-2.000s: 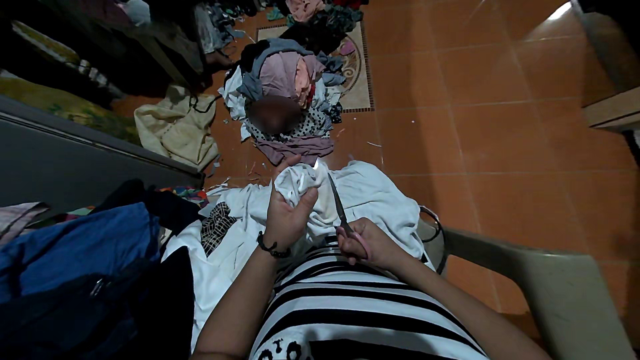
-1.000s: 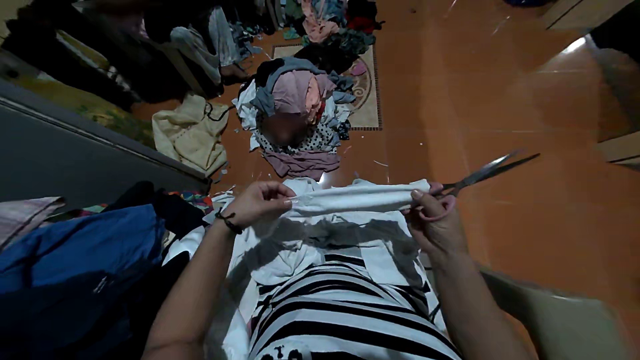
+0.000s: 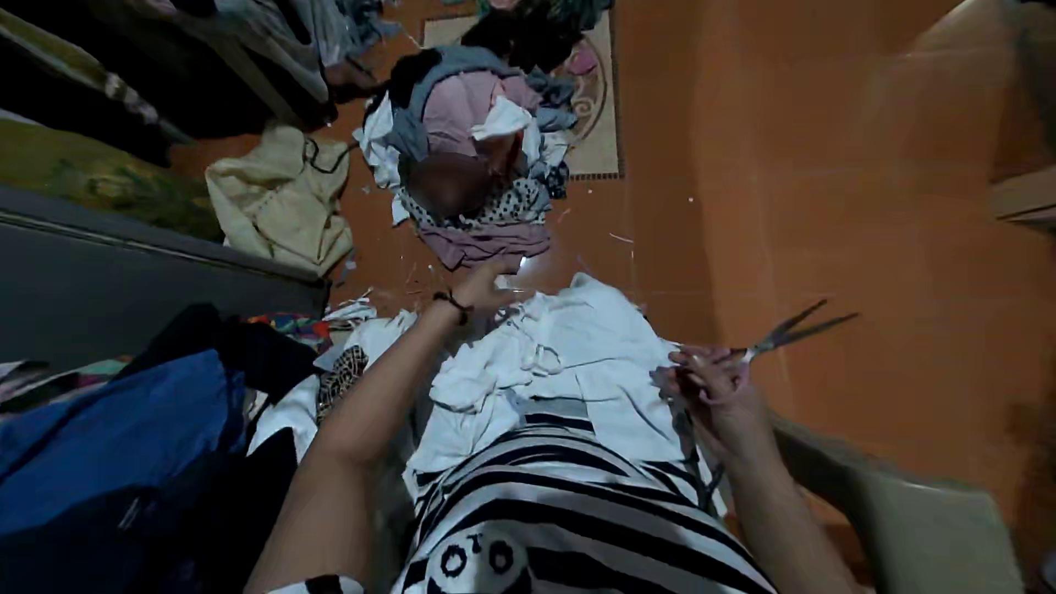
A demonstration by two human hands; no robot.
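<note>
A white cloth garment point(image 3: 606, 355) lies spread and crumpled over my lap. My right hand point(image 3: 718, 392) holds scissors point(image 3: 784, 337) by their pink handles at the garment's right edge, the parted blades pointing up and right, away from the cloth. My left hand point(image 3: 487, 289) reaches forward past the garment's upper left edge, fingers apart, with nothing seen in it. Just beyond it is a heap of cloth pieces point(image 3: 462, 107), with a small white piece point(image 3: 502, 120) on top.
A cream cloth point(image 3: 285, 202) lies on the tiled floor beside a grey panel point(image 3: 148, 264). Blue cloth point(image 3: 132, 437) and dark cloth are piled at my left. A patterned mat point(image 3: 606, 124) lies under the heap. A plastic chair's armrest point(image 3: 932, 528) is at my right.
My left hand has let go of the white cloth and moved forward toward the heap. A white piece now lies on the heap. The stretched white cloth is down on my lap.
</note>
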